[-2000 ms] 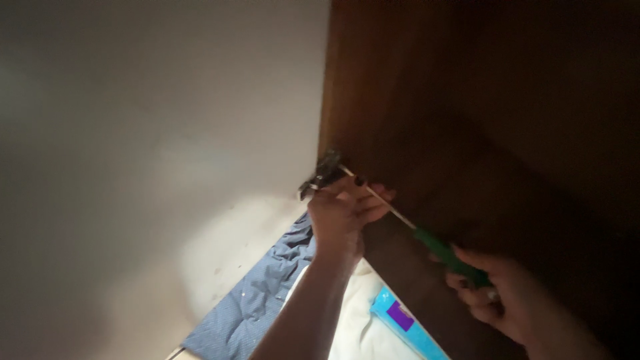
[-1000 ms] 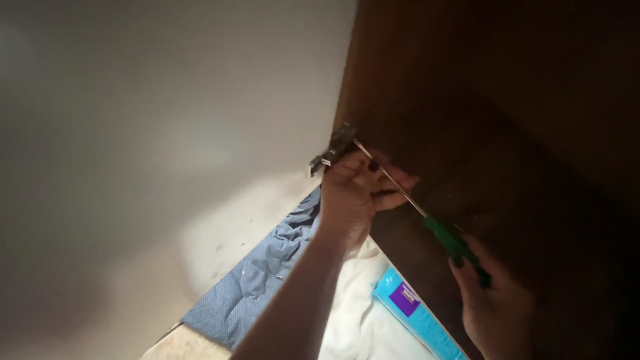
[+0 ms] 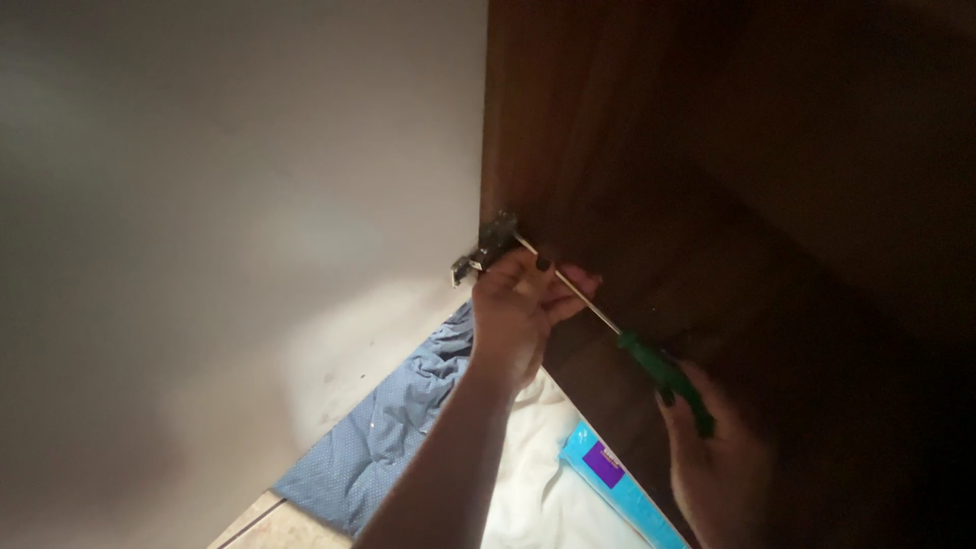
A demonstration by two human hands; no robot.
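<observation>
A metal cabinet hinge point(image 3: 488, 242) sits where the edge of a dark wood panel point(image 3: 579, 137) meets a pale panel point(image 3: 244, 191). My left hand point(image 3: 526, 301) is just below the hinge, its fingers around the steel shaft of a screwdriver point(image 3: 659, 370). The shaft's tip is at the hinge. My right hand point(image 3: 713, 450) grips the green handle at the lower right. The fingers of my left hand partly hide the shaft and the lower side of the hinge.
Below lie a blue dotted cloth point(image 3: 374, 435), a white cloth point(image 3: 537, 473) and a light blue package point(image 3: 621, 496) with a purple label. Floor tiles point(image 3: 282, 526) show at the bottom left. The right side is very dark.
My right hand has shifted its hold on the green handle since two seconds ago. My left hand stays by the hinge and the shaft.
</observation>
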